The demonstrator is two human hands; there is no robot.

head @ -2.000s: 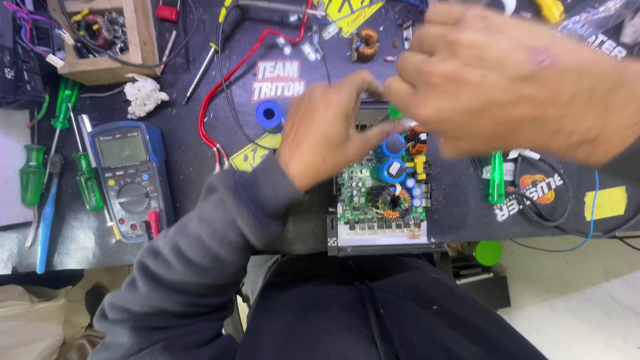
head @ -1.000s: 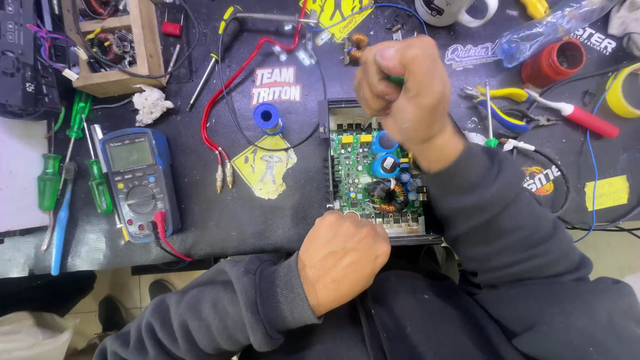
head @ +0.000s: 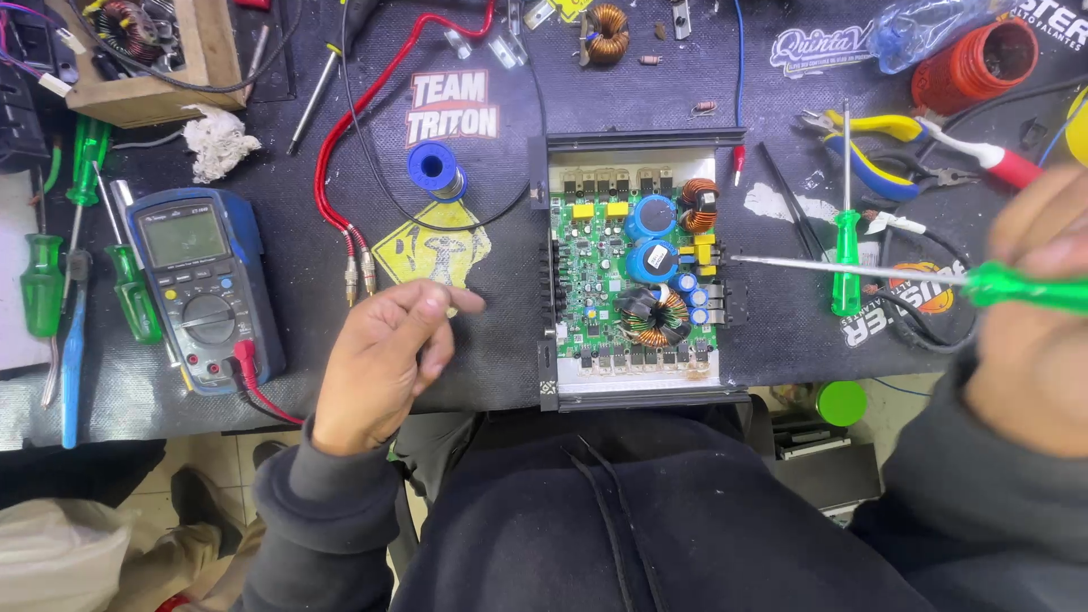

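My right hand [head: 1033,314], blurred at the right edge, grips a green-handled screwdriver [head: 1020,287]; its shaft points left, its tip just right of an amplifier's circuit board [head: 599,289]. The board lies in an open metal chassis [head: 650,399] at the table's front edge and carries blue capacitors [head: 654,261] and copper-wound toroid coils [head: 659,316]. My left hand [head: 387,357] hovers left of the chassis, fingers loosely bent, with nothing visible in it. Beyond it stand a blue solder spool [head: 436,170] and red cables [head: 327,170] with metal plugs.
A multimeter [head: 204,289] and several green screwdrivers [head: 42,289] lie at left, below a wooden box [head: 204,76]. Right of the chassis are another green screwdriver [head: 846,263], tweezers [head: 790,200], pliers [head: 884,170] and an orange container [head: 960,85]. A loose toroid coil [head: 605,34] lies behind.
My right hand has moved right, away from above the chassis, with the screwdriver. My left hand has moved left from the chassis's front edge, and its fist has loosened.
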